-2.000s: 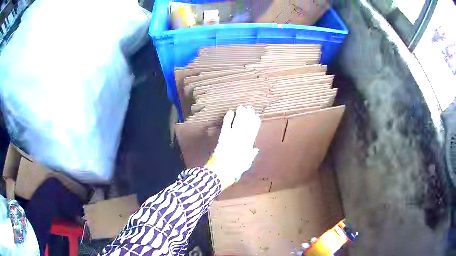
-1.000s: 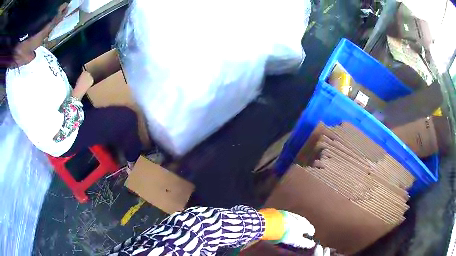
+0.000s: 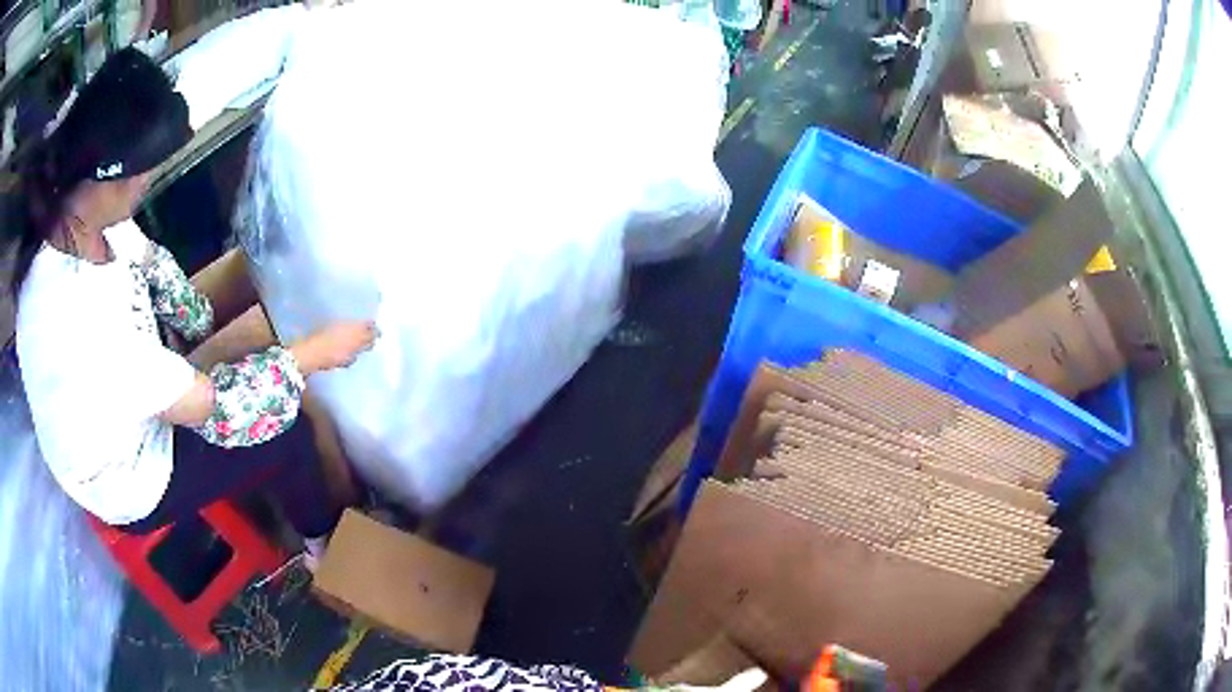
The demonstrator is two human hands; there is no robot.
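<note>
A thick stack of flat brown cartons (image 3: 838, 575) leans on the blue bin, its upper edges fanned. My left hand (image 3: 734, 681), in a white glove, shows only as a sliver at the bottom edge, beside my patterned sleeve. Its fingers are cut off, so any grip is hidden. A small orange and dark greenish object, likely the tape dispenser (image 3: 840, 669), shows at the bottom edge in front of the stack. My right hand cannot be made out. A brown cardboard edge (image 3: 703, 660) shows beside my left glove.
The blue bin (image 3: 878, 314) holds loose cardboard and a yellow-marked item. A large plastic-wrapped bundle (image 3: 446, 257) stands left of it. A person in a white top (image 3: 95, 365) sits on a red stool (image 3: 196, 581). A small carton (image 3: 403, 579) lies on the floor.
The view has swung left, bringing in the seated person, who now reaches toward the bundle. My left hand has left the stack's front and dropped to the bottom edge.
</note>
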